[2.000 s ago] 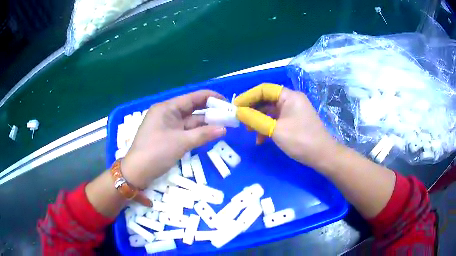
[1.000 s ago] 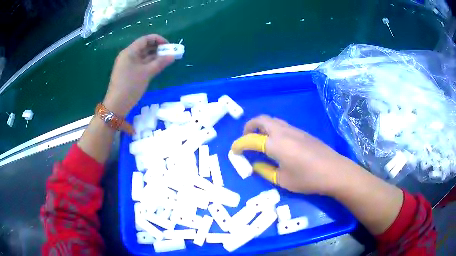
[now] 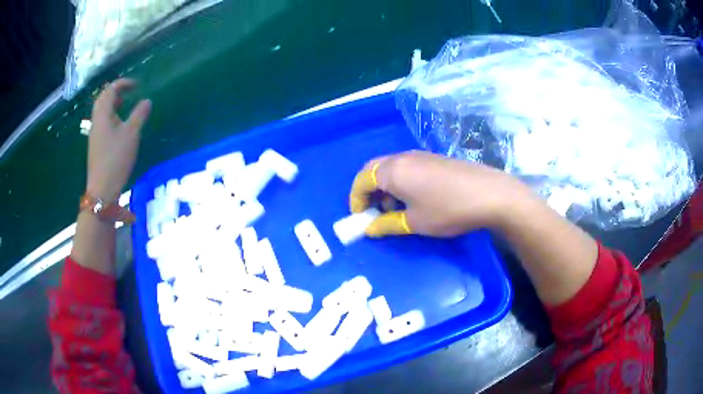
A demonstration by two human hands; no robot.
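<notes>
The blue tray (image 3: 432, 288) lies in front of me with many white cover plates heaped in its left and lower part. My right hand (image 3: 420, 196), with yellow finger cots on thumb and index finger, is over the tray's middle and pinches a white cover plate (image 3: 353, 227). Another cover plate (image 3: 312, 242) with two dark holes lies alone just left of it. My left hand (image 3: 117, 127) is over the green belt at the left, thumb and index finger apart, with no piece visible in it.
The green conveyor belt (image 3: 231, 92) runs behind the tray. A small white belt unit (image 3: 85, 127) shows beside my left hand. An open clear bag (image 3: 570, 154) of white pieces lies right of the tray. Another parts bag (image 3: 116, 35) is at the upper left.
The two hands were together on a white unit. My left hand then carried it over the belt and has let it go. My right hand moved down to the tray and holds a cover plate.
</notes>
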